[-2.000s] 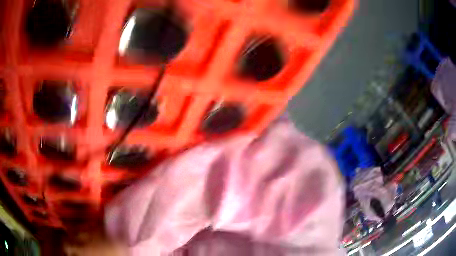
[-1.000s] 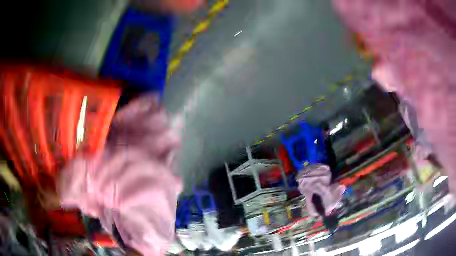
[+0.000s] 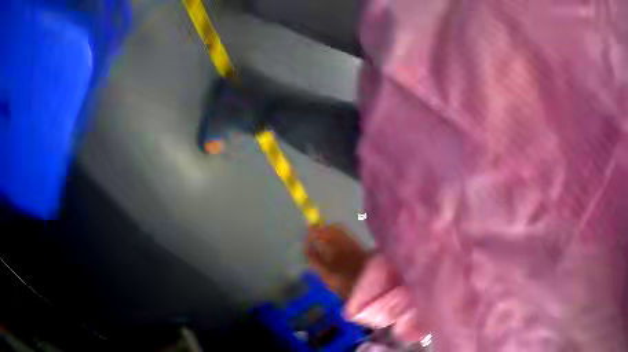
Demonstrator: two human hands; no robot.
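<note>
No tray or part shows in any hand. A bare hand (image 3: 335, 254) at the lower centre is small and blurred, its fingers bent, below a pink cuff. It looks empty. Whose hand it is, and whether left or right, cannot be told. No second hand can be made out. Pink smock cloth (image 3: 489, 158) fills the right side, very close. A dark trouser leg (image 3: 303, 124) runs left from its edge to a dark shoe (image 3: 224, 117) with an orange spot, over the floor tape.
A large blue plastic thing, possibly a stool (image 3: 41, 89), stands at the upper left. Another blue stool-like thing (image 3: 320, 309) shows at the bottom centre. Yellow-black tape (image 3: 286, 173) crosses the grey floor (image 3: 179, 165). The lower left is dark and blurred.
The view has swung down to the floor. The red tray has left the picture. The pink cloth now fills the right side, and the leg, shoe and hand have come into view.
</note>
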